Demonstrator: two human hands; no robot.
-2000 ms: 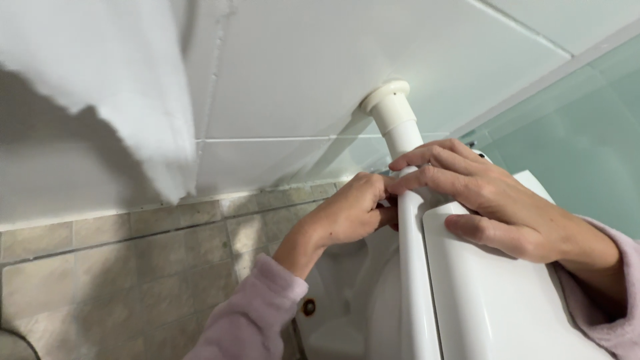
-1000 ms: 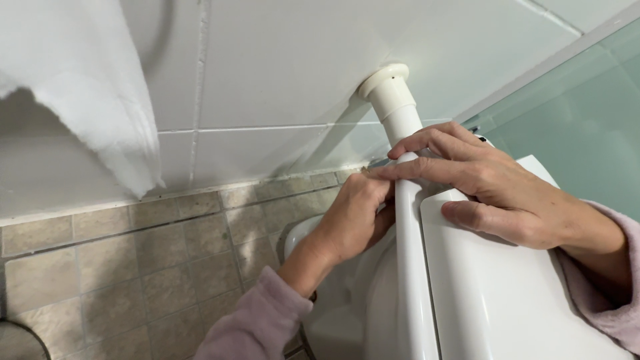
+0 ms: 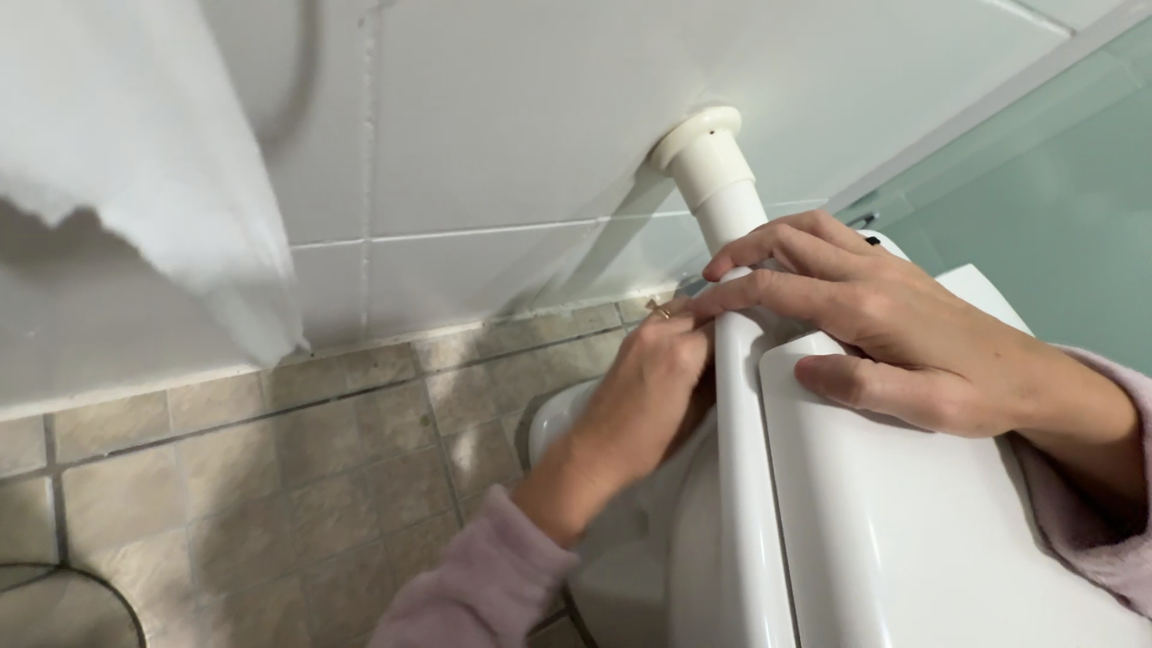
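The raised white toilet seat (image 3: 751, 504) stands on edge in front of the white toilet lid or cistern (image 3: 900, 504); which of these it is I cannot tell. My right hand (image 3: 882, 324) rests over the top of it, fingertips on the rim and thumb on the white surface behind. Low on the rim's left side, my left hand (image 3: 643, 387) reaches in behind, its fingers mostly hidden, so what they touch or hold cannot be seen. It wears a thin ring. Beyond the hands, a white pipe (image 3: 729, 211) runs into the wall through a cream collar (image 3: 711, 135).
White tiled wall (image 3: 486, 117) rises behind. Torn white paper (image 3: 153, 135) hangs at the upper left. Beige floor tiles (image 3: 333, 459) lie below, with a dark curved rim (image 3: 126, 603) at the lower left. A green glass panel (image 3: 1062, 207) stands at the right.
My left hand has shifted slightly and its wrist now looks a little more upright. My right hand stays over the rim throughout.
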